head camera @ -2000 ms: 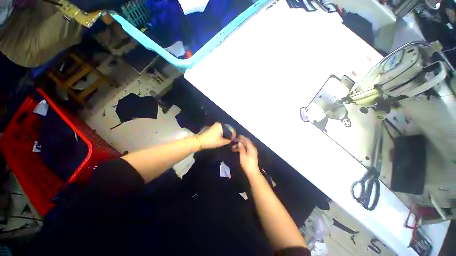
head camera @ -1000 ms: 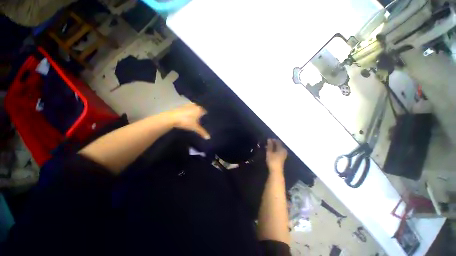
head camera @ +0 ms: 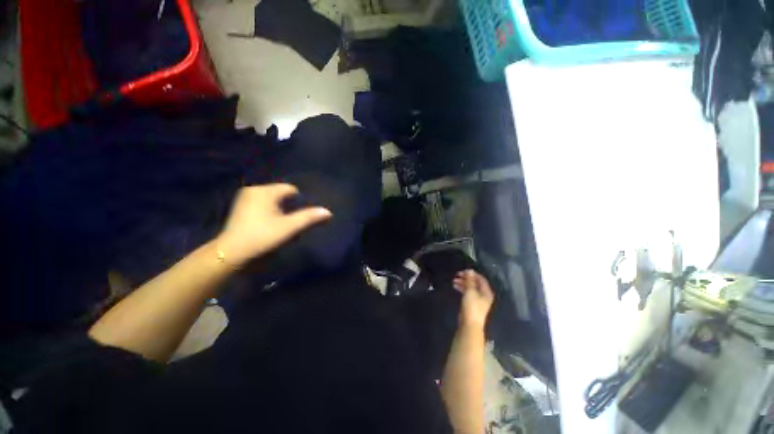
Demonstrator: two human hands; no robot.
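Dark navy garment pieces lie in a large pile on the left, beside the wearer's lap. My left hand is over dark cloth at the pile's right edge, thumb and fingers apart; no grip on the cloth shows. My right hand is lower right near the white table edge, fingers curled beside black cloth on the lap; whether it holds that cloth cannot be told. Small white pieces show on the dark cloth between the hands.
A red basket with navy cloth stands upper left. A turquoise basket with blue cloth is at the white table's far end. The sewing machine and scissors are lower right. A black piece lies on the floor.
The view has turned left, bringing the navy pile into sight. The hands, close together two seconds ago, are now apart, with my left hand over the pile's edge.
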